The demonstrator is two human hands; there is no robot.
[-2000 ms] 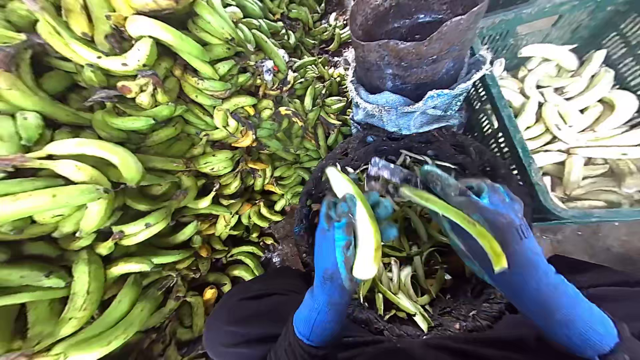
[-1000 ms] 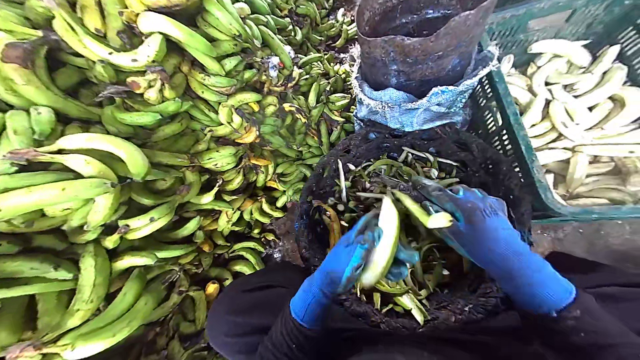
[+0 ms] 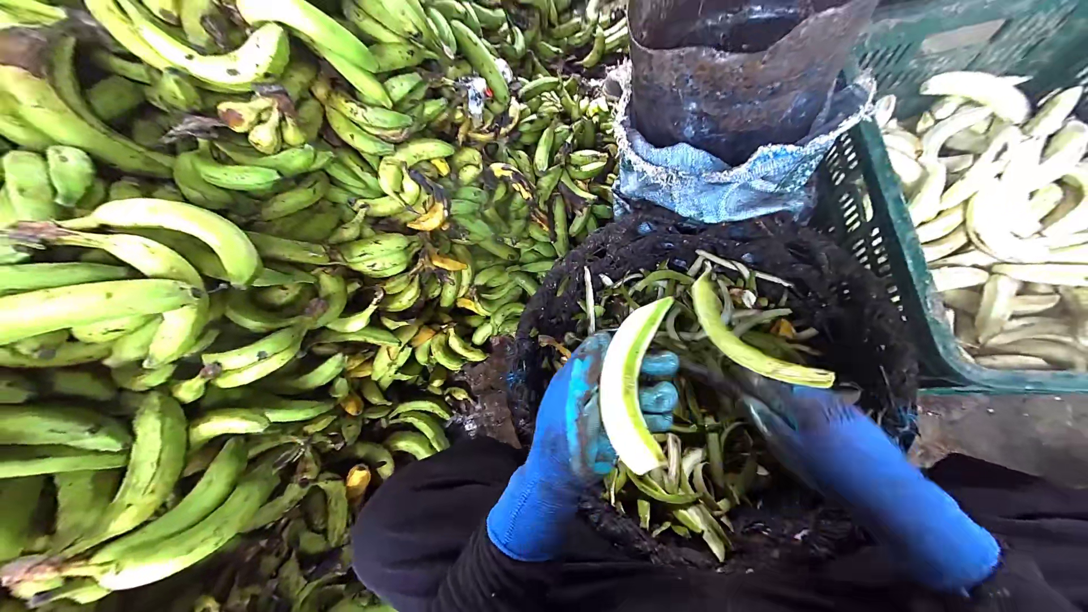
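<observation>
My left hand (image 3: 586,408), in a blue coated work glove, grips a partly peeled green plantain (image 3: 629,382) that shows pale flesh along its length. My right hand (image 3: 799,425), gloved alike and blurred, is to the right of it, fingers toward the plantain; whether it holds a tool is not clear. A long strip of green peel (image 3: 748,344) lies just above the right hand's fingers. Below both hands is a dark round basket-like container (image 3: 565,272) holding many peel strips (image 3: 710,476).
Green plantains in bunches (image 3: 127,306) are heaped on the left. At the upper right stands a green plastic crate (image 3: 905,255) of peeled plantains (image 3: 1003,204). Beyond the dark container is a brown cylindrical container (image 3: 731,93) with a blue woven sack (image 3: 722,187) around its base.
The right hand has moved down from its place near the plantain's top two seconds ago, where a dark blade-like tool showed. The left hand still holds the plantain.
</observation>
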